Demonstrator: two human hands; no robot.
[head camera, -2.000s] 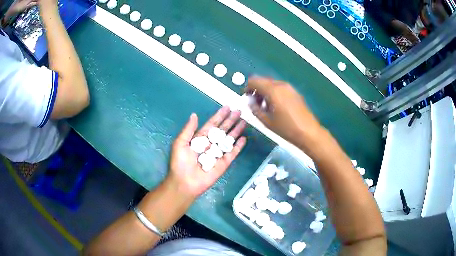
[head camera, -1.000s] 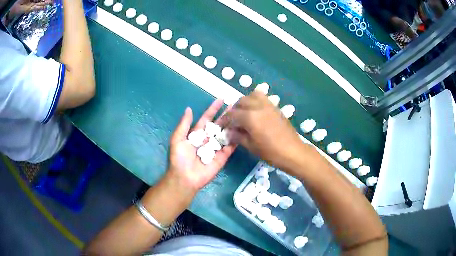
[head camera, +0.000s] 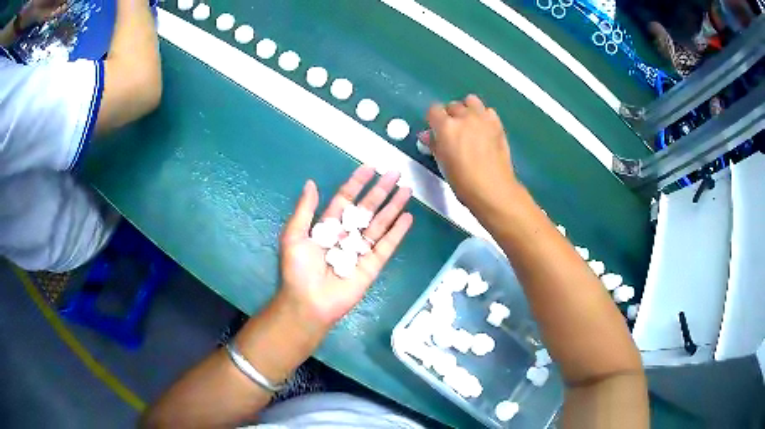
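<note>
My left hand (head camera: 327, 260) is palm up with fingers spread, bearing several small white plastic parts (head camera: 342, 261). My right hand (head camera: 470, 151) is over the conveyor belt (head camera: 470, 75), with a white part partly visible at its fingertips, just past the end of a row of white parts (head camera: 366, 109). More white parts of the row show beyond my right forearm. The clear parts tub (head camera: 403, 342) stands in front of me, partly under my right forearm, with loose white parts inside.
A white guide strip (head camera: 277, 96) runs between the near green surface and the belt. At left, a person's arm (head camera: 130, 75) reaches over a blue parts tray (head camera: 99, 32). The white machine housing (head camera: 684, 268) and grey metal posts (head camera: 700, 109) stand at right. Pale rings (head camera: 607, 38) lie far off.
My right hand has moved from the left palm out to the belt with a white part. The left palm stays open under its parts. The row has shifted along the belt.
</note>
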